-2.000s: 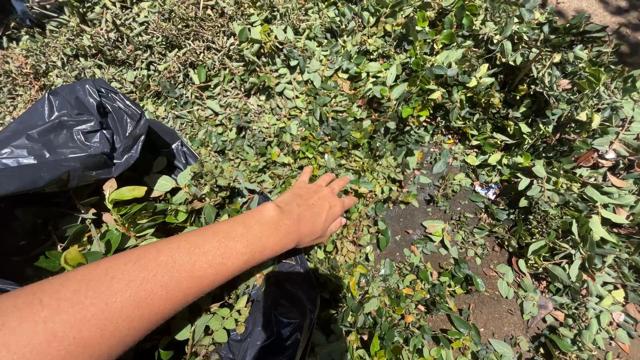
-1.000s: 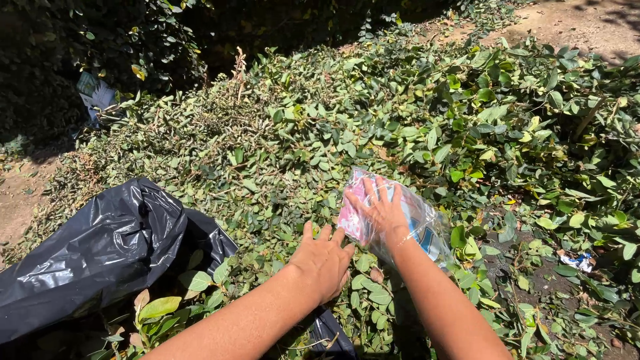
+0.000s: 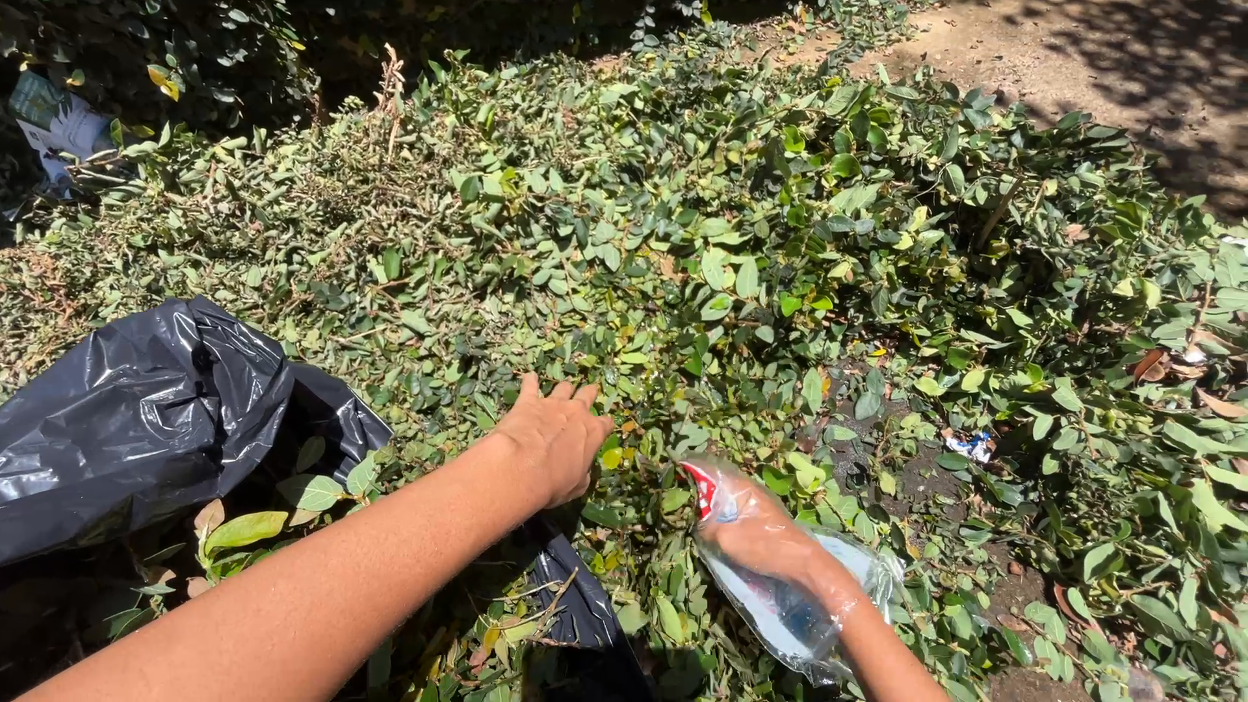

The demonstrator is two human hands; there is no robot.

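My left hand rests on the heap of cut leafy branches, fingers spread, with nothing seen in it. To its right, my right hand is inside a clear plastic bag with a red patch and blue and white parts; whether its fingers grip anything cannot be told. A black plastic garbage bag lies at the left, its mouth beside the leaves, and more black plastic shows under my left forearm.
A crumpled blue and white wrapper lies on dark soil at the right. A printed bag or sheet stands at the upper left against a shaded hedge. Bare ground shows at the upper right.
My right hand was on top of the clear plastic bag; now it is inside it, and both have moved lower. Two seconds ago only my left hand was in view.
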